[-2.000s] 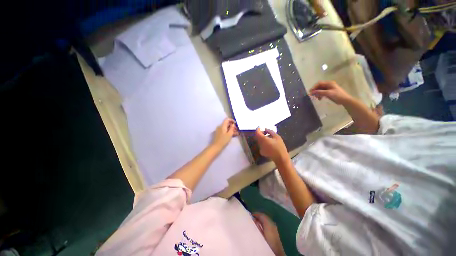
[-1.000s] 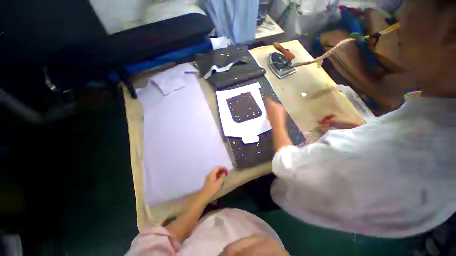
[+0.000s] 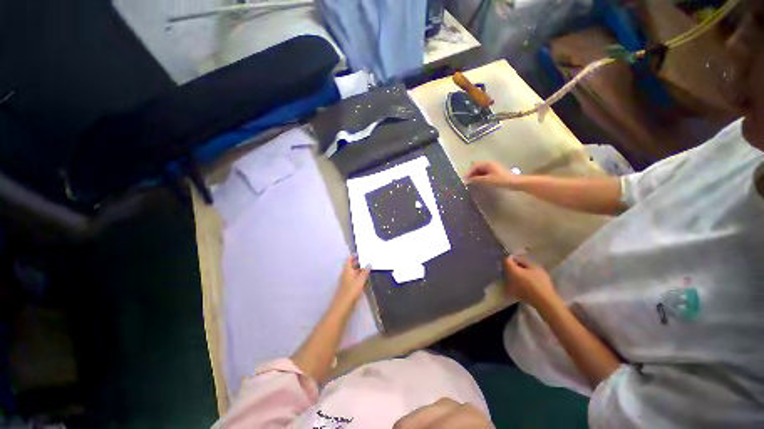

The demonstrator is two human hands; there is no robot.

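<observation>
A white pocket template (image 3: 398,251) with a rounded-square opening lies flat on a dark speckled garment panel (image 3: 444,293). My left hand (image 3: 355,275) touches the template's lower left corner at the panel's left edge; whether the fingers pinch it is unclear. My right hand (image 3: 442,416) shows only as a blurred, cut-off shape at the bottom edge, in front of my pink shirt. A co-worker's two hands are at the panel's right edge, one at mid-length and one near its lower right corner. A large pale lilac sheet (image 3: 276,260) lies left of the panel.
A steam iron (image 3: 471,113) with a wooden handle and hose stands at the table's (image 3: 544,142) back right. A black padded arm (image 3: 209,113) runs behind the table's back left. Light blue cloth (image 3: 377,42) hangs behind. The co-worker in white stands close on the right.
My left hand has moved from the lilac sheet's lower right edge up to the template's corner. The co-worker's hand has left the template, and both their hands are now at the panel's right edge.
</observation>
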